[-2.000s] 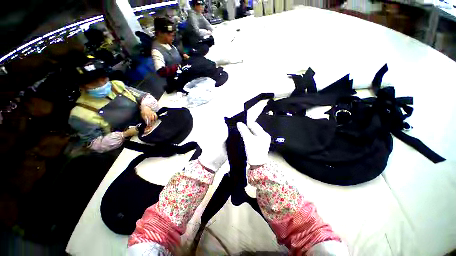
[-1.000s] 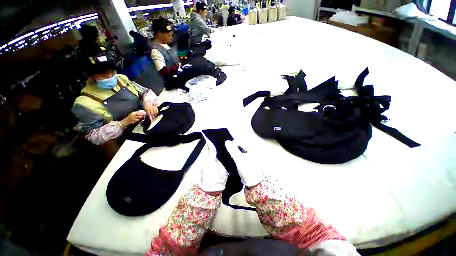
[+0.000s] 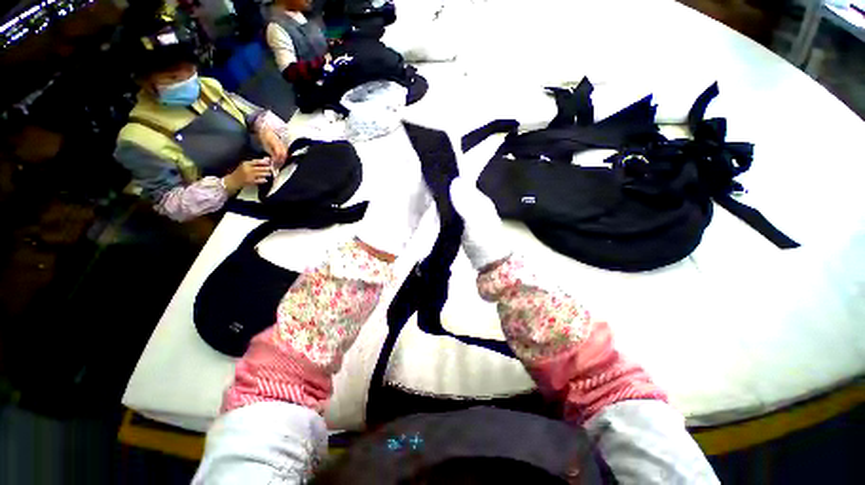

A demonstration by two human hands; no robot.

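A black shoulder strap (image 3: 438, 248) runs between my hands, its wide end (image 3: 429, 142) pointing away from me and its lower part hanging toward the table's near edge. My left hand (image 3: 396, 199), in a white glove, holds the strap from the left. My right hand (image 3: 482, 223), also in a white glove, holds it from the right. The fingertips are blurred against the white table. A black bag body is largely hidden low between my forearms, by the apron (image 3: 455, 447).
A pile of black bags (image 3: 607, 213) with loose strap tails lies at right. One black crescent bag (image 3: 232, 303) lies at left, partly under my left forearm. A masked coworker (image 3: 204, 142) handles a black bag (image 3: 318, 180). A crumpled clear plastic bag (image 3: 375, 106) lies behind.
My hands have moved forward and up in the view, with the strap stretched longer between them. The view has tilted down, so the apron shows more. The coworker's hands have shifted slightly.
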